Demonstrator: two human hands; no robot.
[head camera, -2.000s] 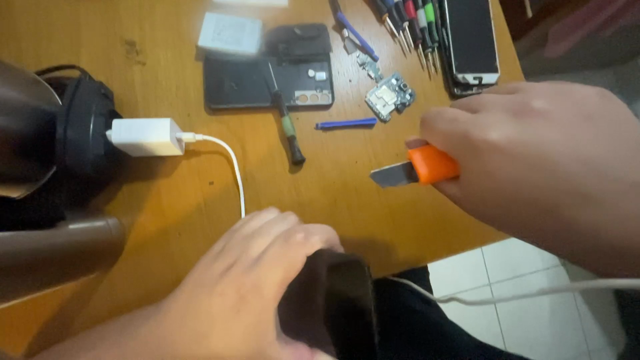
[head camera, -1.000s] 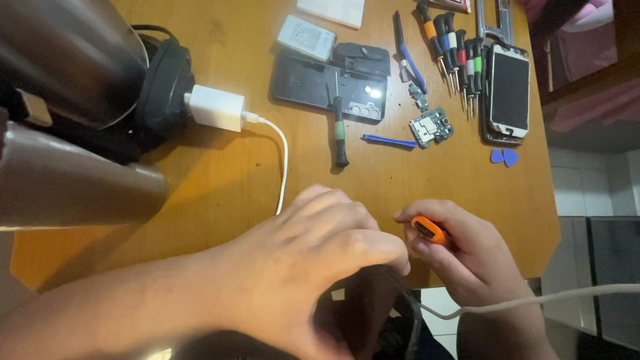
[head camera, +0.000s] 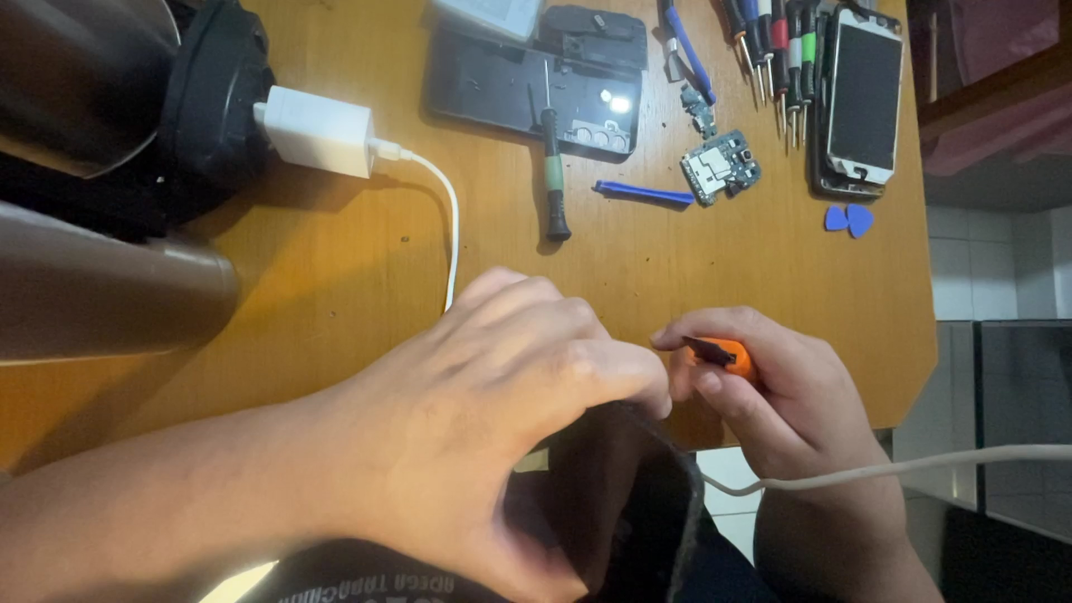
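Note:
At the lower middle, my left hand (head camera: 511, 402) grips a dark, thin panel (head camera: 620, 494) by its edges, fingers over the top and thumb below; whether it is a phone part I cannot tell. To its right, my right hand (head camera: 779, 394) is closed around an orange-handled utility knife (head camera: 733, 358), whose dark blade points left toward the panel, apart from it. Above lie a phone back housing (head camera: 494, 92), a screwdriver (head camera: 554, 176) with a green band resting across it, a blue plastic pry tool (head camera: 643, 194) and a phone circuit board (head camera: 716, 167).
A white charger (head camera: 318, 130) with a cable (head camera: 455, 218) sits left, near dark cylindrical containers (head camera: 100, 285). Several small screwdrivers (head camera: 779, 50), a white-framed phone screen (head camera: 867, 96) and blue opening picks (head camera: 856, 220) lie at upper right. A pale cable (head camera: 921, 461) crosses my right wrist.
Two seconds ago the knife's blade showed side-on, farther from the panel. Now my right hand has turned it and is lower, close beside my left hand, which still holds the panel.

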